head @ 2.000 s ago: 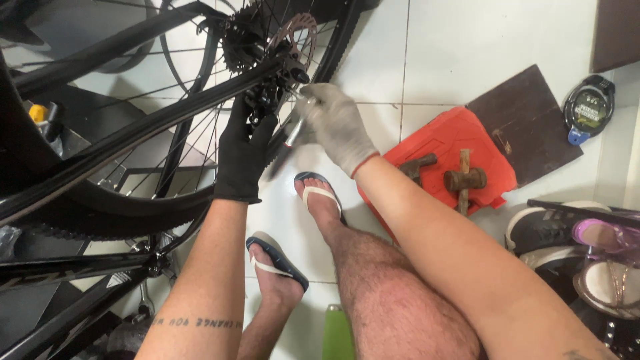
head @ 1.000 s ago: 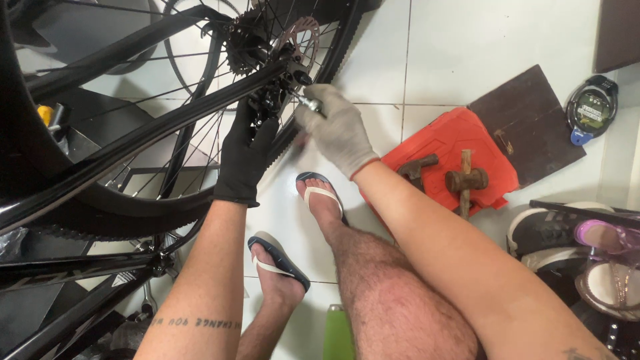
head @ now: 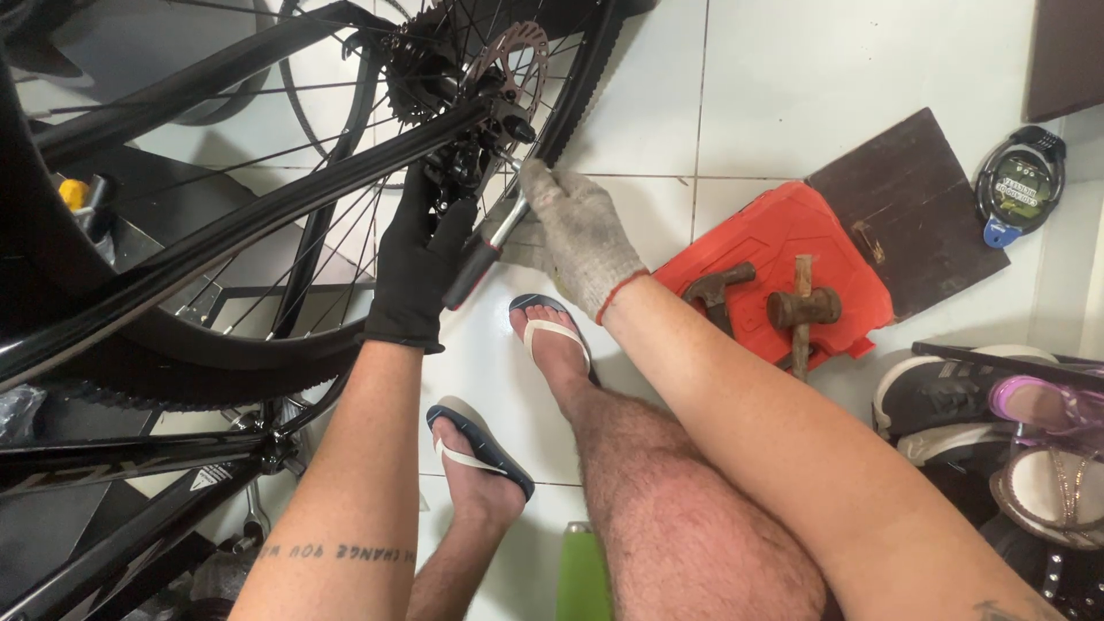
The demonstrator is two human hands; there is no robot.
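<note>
My left hand (head: 423, 267), in a black glove, is at the black brake caliper (head: 459, 164) by the bicycle's rear hub; its fingertips are partly hidden, and whether it grips the caliper is unclear. In a grey knit glove with a red cuff, my right hand (head: 578, 228) is closed around the head of a ratchet wrench (head: 503, 231). The wrench's black and red handle points down toward my left wrist, and its driving end reaches the parts by the caliper. The perforated disc rotor (head: 528, 47) and the cassette (head: 412, 73) sit just above, and the black frame tube (head: 259, 220) crosses over the wheel.
A red plastic case (head: 828, 233) on the tiled floor bears a claw hammer (head: 709, 289) and a mallet (head: 802, 307). Beside it lie a dark board (head: 923, 207) and a cable lock (head: 1022, 185). Shoes (head: 940, 392) crowd the lower right. My feet in flip-flops (head: 483, 453) are below the wheel.
The ratchet wrench's handle has swung and now points down and left from my right hand. My left hand stays beside the caliper.
</note>
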